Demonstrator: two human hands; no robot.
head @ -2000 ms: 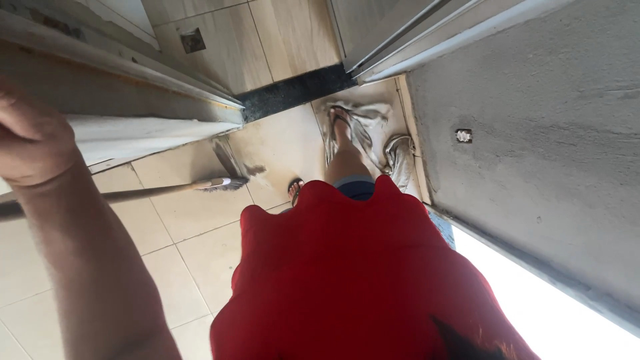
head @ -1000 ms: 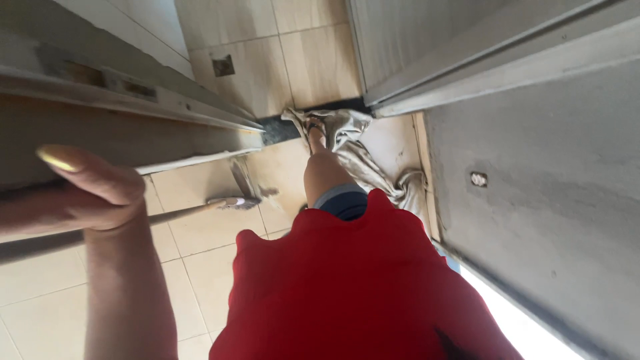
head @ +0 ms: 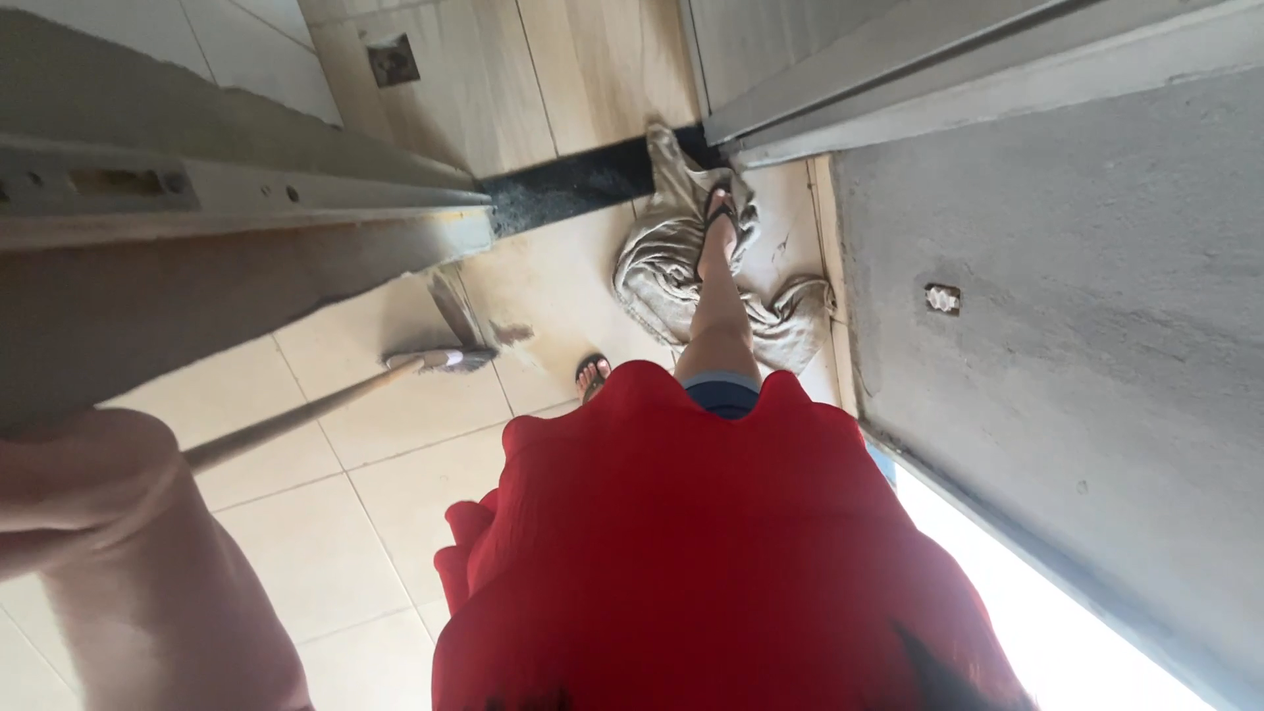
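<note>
My left hand [head: 79,484] is at the left edge, close to the wooden handle [head: 296,420] of a broom, which passes behind it. Its fingers are cut off or hidden, so its grip cannot be seen. The broom's dark bristle head [head: 459,359] rests on the tiled floor. My right hand is out of the picture. A wet-looking, grey-beige cloth [head: 657,262] lies crumpled on the floor, one end reaching onto the black threshold [head: 573,188]. My sandalled foot [head: 721,222] stands on the cloth, and my other sandalled foot [head: 592,375] is to its left.
A metal door frame [head: 336,222] with a latch slot stands on the left, close to my hand. A grey door [head: 839,59] is at the upper right. The grey wall [head: 1066,257] on the right has a small electrical box [head: 943,298]. A floor drain [head: 393,60] lies beyond the threshold.
The cloth has been shifted and bunched around my foot; two seconds ago it lay more spread out, short of the threshold. My left hand has moved lower in the view.
</note>
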